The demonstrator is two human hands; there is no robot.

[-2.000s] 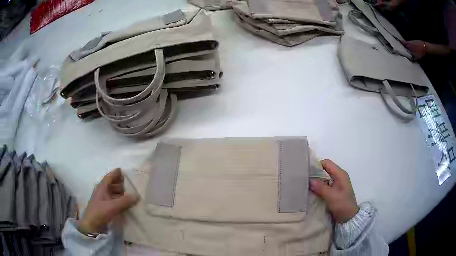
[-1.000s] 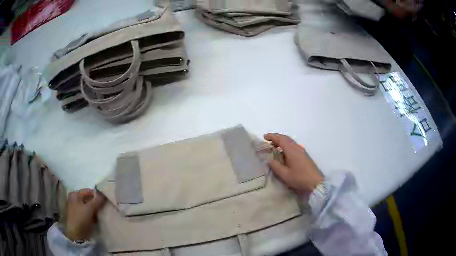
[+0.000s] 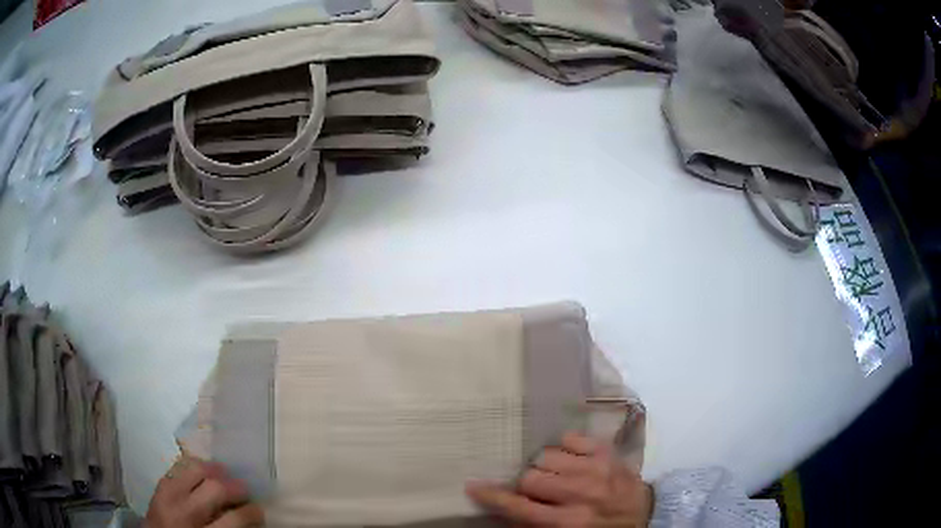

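A beige tote bag (image 3: pixel 397 413) lies on the table in front of me, its folded base on top. Two greyish-taupe patches show, one near each end of the base. My left hand (image 3: pixel 204 497) is at the bag's lower left corner, cut off by the bottom edge of the picture. My right hand (image 3: pixel 573 485) rests on the lower right part, over the right patch, fingers spread apart. Its fingertips are somewhat blurred. The bag's near edge and handles are hidden or out of the picture.
A stack of tote bags (image 3: pixel 268 113) with bunched handles lies at upper left. More folded bags (image 3: pixel 578 41) lie at the top. One bag (image 3: pixel 743 113) lies at upper right, beside a marked sheet (image 3: pixel 862 284). Grey-beige bags (image 3: pixel 52 402) stand at left. A person's dark sleeve shows at top right.
The bag has turned straighter and sits lower in view. My right hand has moved from the bag's right side fold onto the lower part of its base. My left hand is lower at the left corner.
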